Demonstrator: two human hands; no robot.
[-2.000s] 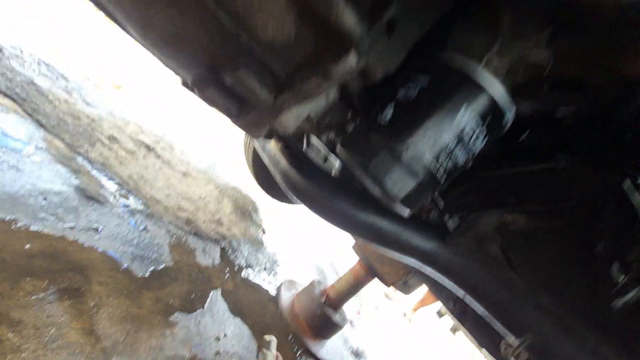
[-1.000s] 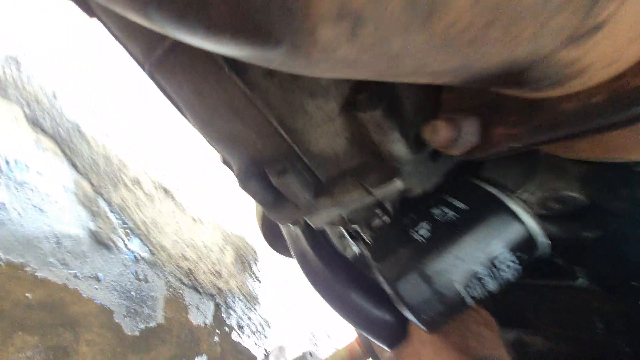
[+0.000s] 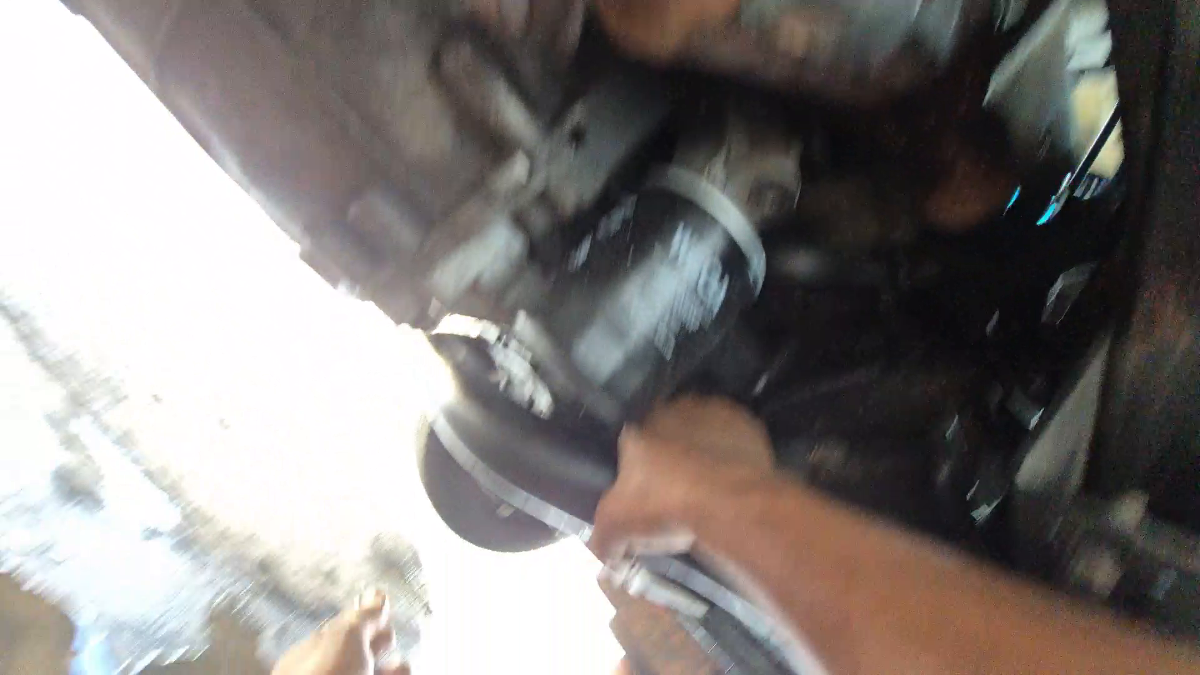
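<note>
A black cylindrical oil filter [image 3: 656, 281] with pale writing and a light rim sits at the middle, tilted, against a metal housing. My right hand [image 3: 694, 469] reaches in from the lower right, beside the filter's lower end and the thick black hose [image 3: 553, 450]. Its fingers are mostly hidden and blurred, so their hold cannot be told. At the bottom left edge, a blurred hand [image 3: 342, 642], seemingly my left, shows only in part, apart from the filter. Whether it holds anything is unclear.
Dirty metal engine parts [image 3: 375, 122] fill the upper left. A metal clamp [image 3: 516, 361] lies near the hose's upper end. Dark parts and a pale bracket [image 3: 1059, 431] stand at the right. Wet, stained ground [image 3: 112, 525] shows at the lower left.
No hand was in view two seconds ago. One second ago a large arm crossed the top and a hand was below the filter; now a forearm comes from the right and another hand shows bottom left.
</note>
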